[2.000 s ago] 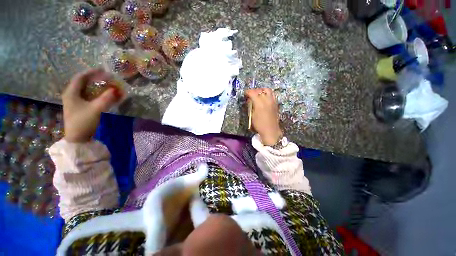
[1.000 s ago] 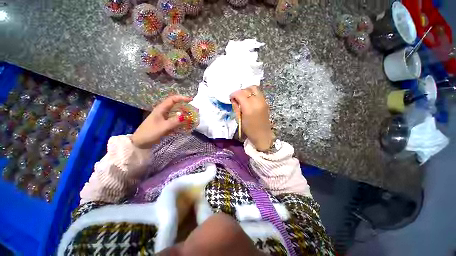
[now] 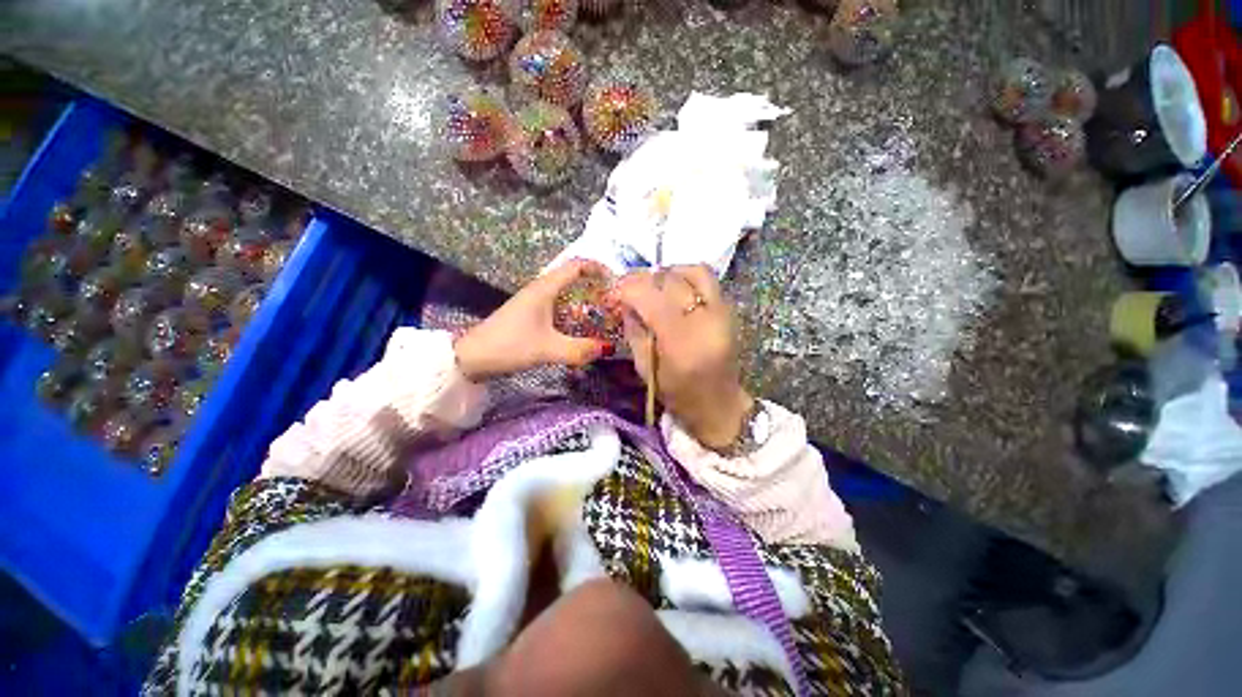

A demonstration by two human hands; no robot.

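Note:
My left hand [image 3: 527, 327] holds a decorative ball [image 3: 583, 308] with a spiky multicolour surface, near the counter's front edge. My right hand [image 3: 688, 334] holds a thin pale wooden stick [image 3: 651, 381] that points down toward my lap, and its fingertips touch or nearly touch the ball's right side. What lies between these fingertips is too small to tell. A crumpled white sheet [image 3: 708, 170] with blue stains lies just beyond both hands. To its right is a loose pile of tiny clear pieces [image 3: 879, 279].
Several balls [image 3: 546, 68] sit on the speckled counter [image 3: 313, 116] beyond my left hand, and a few more [image 3: 1052, 143] at the right. A blue crate [image 3: 225, 409] of balls stands at the left. White pots [image 3: 1162, 222], a yellow item [image 3: 1141, 321] and a dark round container [image 3: 1117, 413] are far right.
My left hand has brought the ball from the left to my right hand. My right hand has moved from the sheet to the ball. The view has shifted left.

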